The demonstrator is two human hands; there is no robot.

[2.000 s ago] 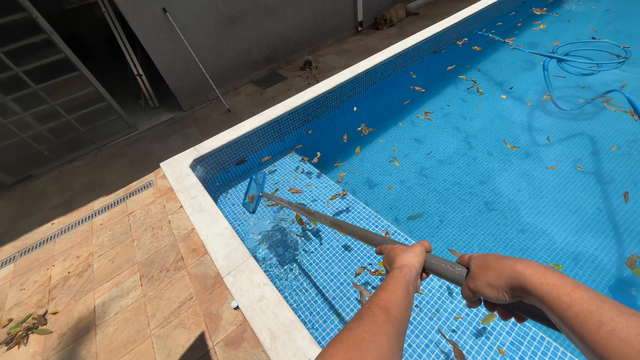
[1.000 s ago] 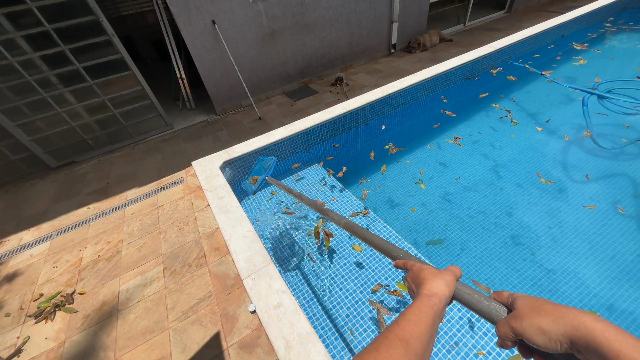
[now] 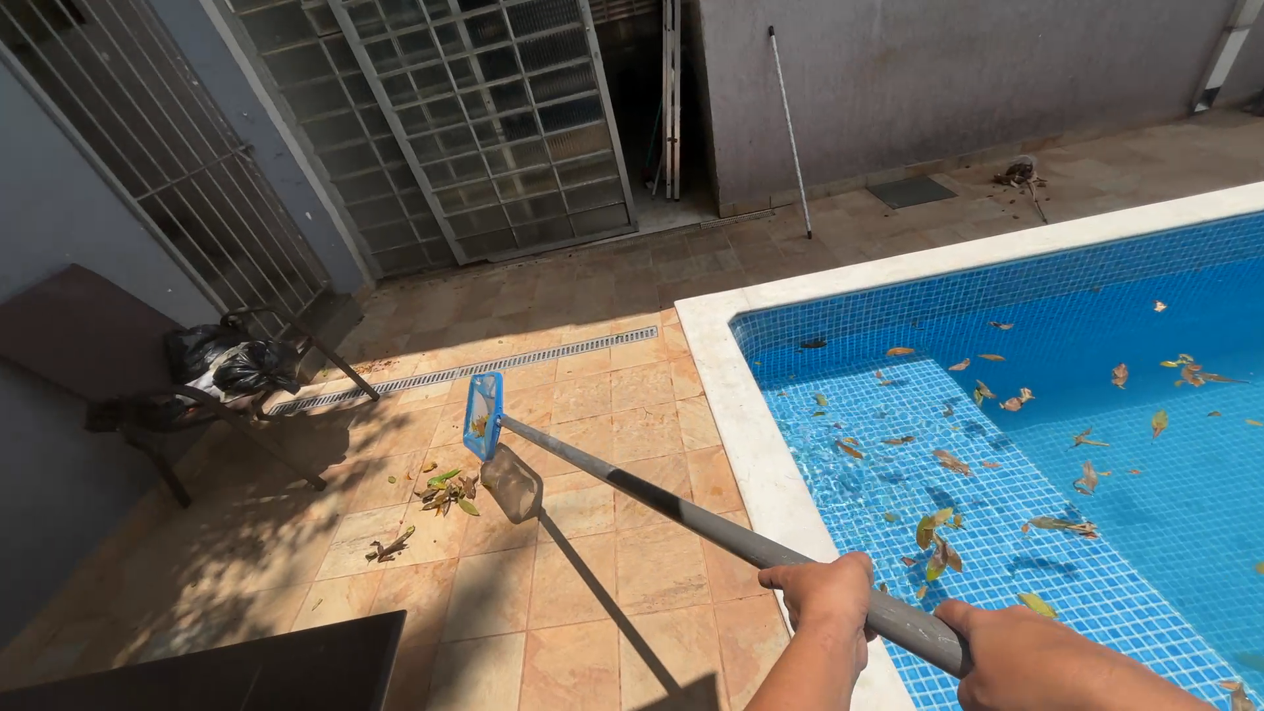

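Note:
Both hands grip the grey pole (image 3: 731, 533) of a pool leaf skimmer. My left hand (image 3: 829, 602) holds it over the white pool coping, and my right hand (image 3: 1027, 652) is closed around it nearer its lower right end. At the far end, the blue-framed skimmer net (image 3: 483, 416) is held above the stone paving with some leaves in it. Its shadow falls on the tiles beside a small pile of leaves (image 3: 449, 492). More leaves (image 3: 938, 553) lie in the pool water above the blue tiled step.
The white coping (image 3: 770, 444) edges the pool. A chair (image 3: 237, 415) with black plastic bags (image 3: 252, 365) stands at left, near a drain grate (image 3: 474, 369). A dark panel (image 3: 227, 667) juts in at lower left. A thin pole (image 3: 790, 133) leans against the wall.
The skimmer net has moved left, from the water at the pool corner to above the paving, with the pole still in both hands. The view has swung left.

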